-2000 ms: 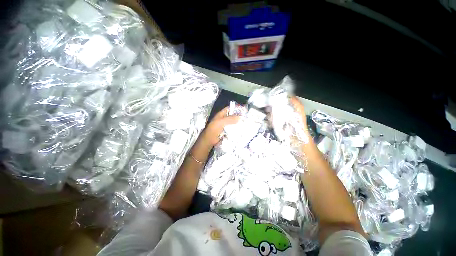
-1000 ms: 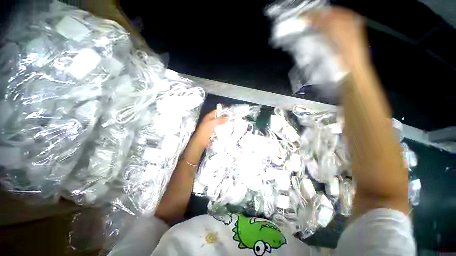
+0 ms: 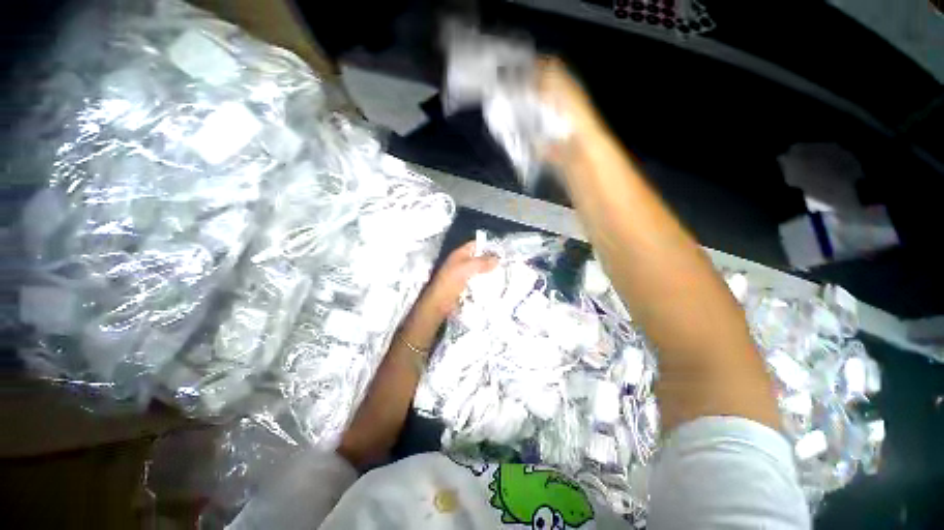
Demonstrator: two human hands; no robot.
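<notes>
My right hand [image 3: 554, 98] is blurred and stretched out above the black conveyor belt [image 3: 662, 166]. It holds a blurred, glossy bagged white accessory [image 3: 497, 78]; whether it is one piece or more I cannot tell. My left hand [image 3: 463, 271] rests at the upper left edge of the heap of bagged white cable accessories [image 3: 538, 342]. Its fingertips touch the heap; whether they grip a piece I cannot tell. My right forearm hides part of the heap.
Large clear bulk bags [image 3: 155, 238] stuffed with white pieces fill the left side. A pale rail [image 3: 518, 210] separates heap and belt. An open box with white flaps [image 3: 838, 236] lies on the belt at right, and a pale flap [image 3: 388, 98] shows at upper left. Brown carton [image 3: 62, 445] at lower left.
My right hand with the bagged accessory has moved left over the belt. The blue box seen earliest is gone from view, and a white-flapped box now shows at right. My left hand stays at the heap.
</notes>
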